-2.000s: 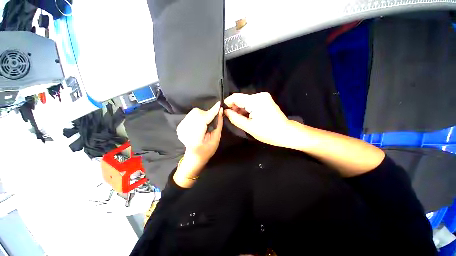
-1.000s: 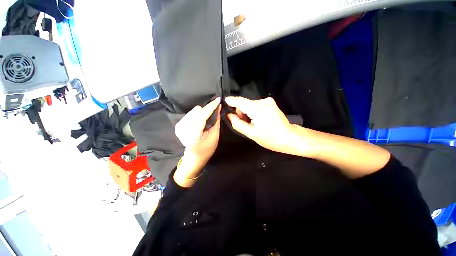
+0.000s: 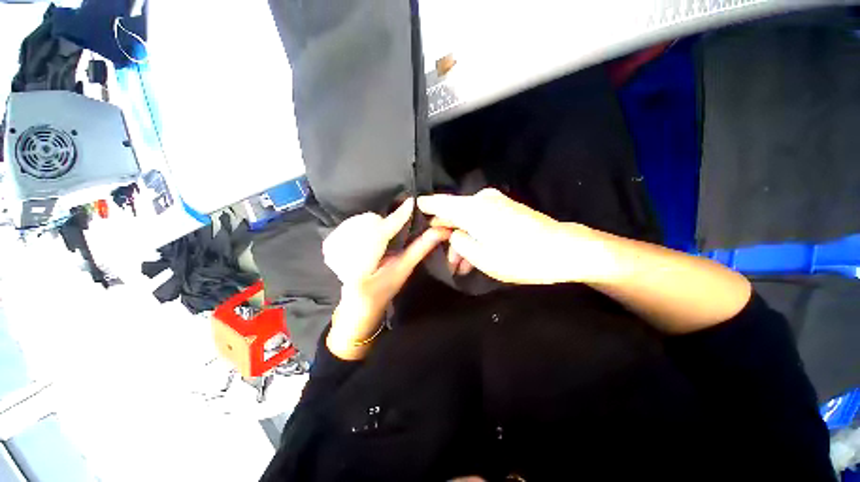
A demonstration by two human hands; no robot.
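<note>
The charcoal garment in work point(image 3: 354, 104) hangs over the front edge of the white table point(image 3: 528, 42) and down towards my lap. A dark seam edge point(image 3: 416, 141) runs down its right side to my fingertips. My left hand point(image 3: 370, 252) pinches the cloth at this edge with the thumb raised and a finger stretched towards my right hand. My right hand point(image 3: 490, 235) pinches the cloth from the right side. The fingers of both hands touch or overlap. The exact layers between them are hidden.
Charcoal cut panels point(image 3: 778, 141) lie on blue crates point(image 3: 787, 258) at the right. At the left are a red plastic stool point(image 3: 247, 346), a grey vented box point(image 3: 71, 146) and a heap of dark cloth point(image 3: 200, 268). The table's front edge curves across the top.
My left hand's finger now reaches across to the right hand's fingers; before, the fingertips met only at the seam. The background has shifted slightly as the view moved.
</note>
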